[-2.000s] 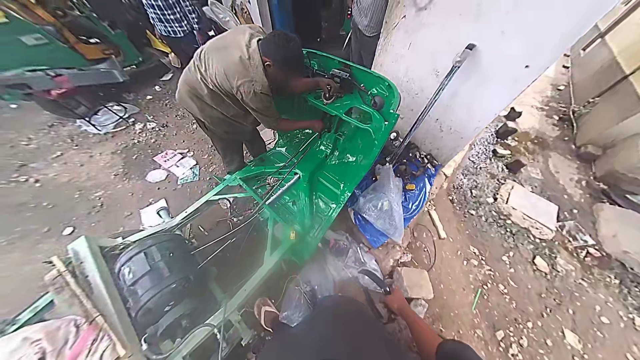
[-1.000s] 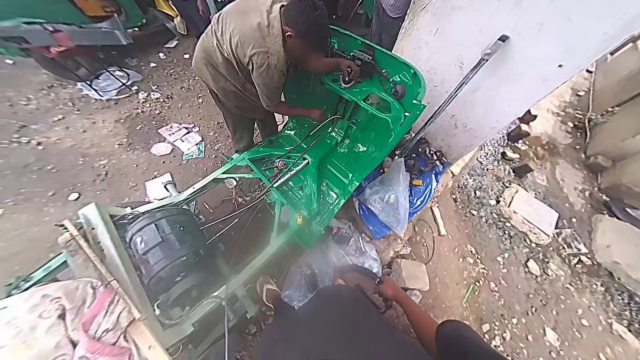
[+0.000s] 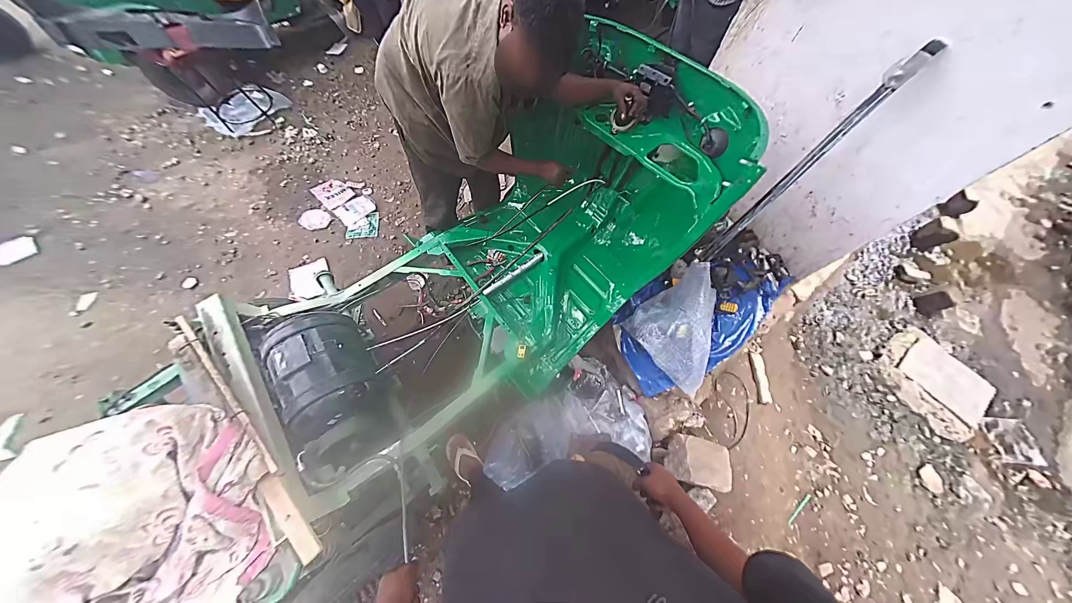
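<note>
My left hand (image 3: 398, 584) shows only in part at the bottom edge, by the lower end of a thin cable (image 3: 404, 511) hanging from the green vehicle frame; its fingers are too unclear to read. Lower centre right, my right hand (image 3: 659, 484) is closed on a dark curved item (image 3: 618, 456), beside clear plastic wrapping (image 3: 607, 406). A green painted metal body panel (image 3: 603, 268) joins the pale green frame (image 3: 435, 419). Loose cables (image 3: 502, 280) cross them. A black drum-like part (image 3: 322, 368) sits inside the frame.
A co-worker (image 3: 456, 100) bends over the panel, both hands on or near it. A metal bar (image 3: 825, 151) leans on the white wall (image 3: 888, 159). Nearby lie a blue sheet (image 3: 745, 335), a concrete block (image 3: 699, 462) and a stone slab (image 3: 946, 381). Patterned cloth (image 3: 126, 502) lies lower left.
My left hand has come into view at the bottom edge, by the hanging cable. My right hand remains at the dark item. The view has shifted somewhat.
</note>
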